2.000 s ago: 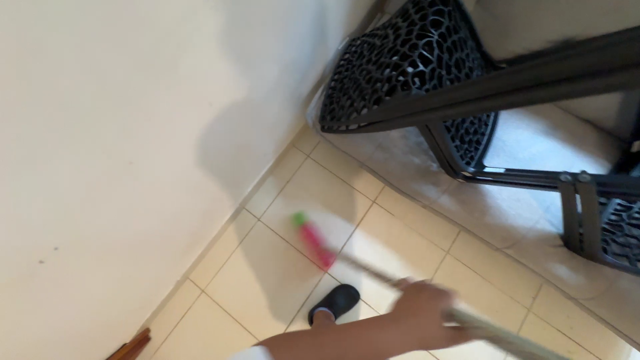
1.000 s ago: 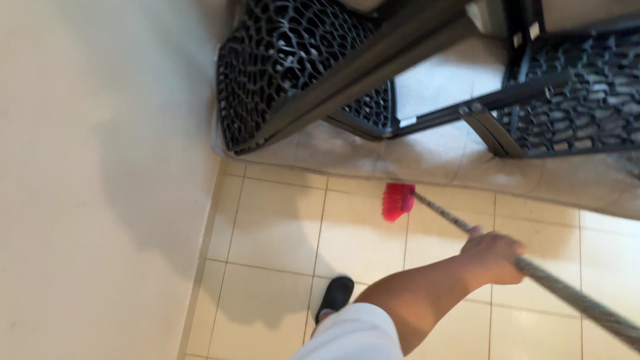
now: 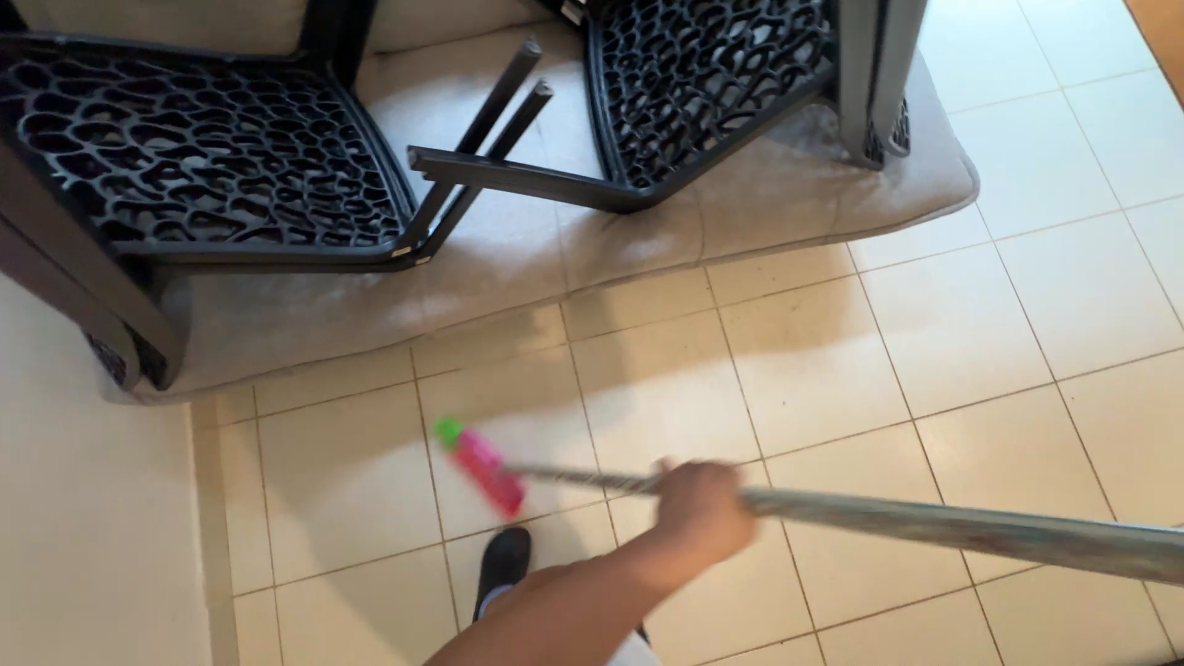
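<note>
My left hand (image 3: 705, 513) is closed around the patterned handle (image 3: 925, 529) of a broom, partway along its length. The handle runs from the broom head out past the right edge of the view. The pink broom head (image 3: 483, 472), with a green end, is over the tiled floor to the left of my hand. It is blurred and lies just above a black shoe (image 3: 505, 558). My right hand is out of view.
Black chairs with openwork panels, one at left (image 3: 222, 157) and one at right (image 3: 712, 88), rest on a beige upholstered seat (image 3: 481, 277) above the floor. A pale wall (image 3: 92, 518) stands at the left. Light tiles (image 3: 832, 370) cover the floor.
The view has swung right, showing more of the seat and chairs. The broom head was near the seat's front edge a second ago and is now farther from it, near the shoe. My left hand still grips the handle.
</note>
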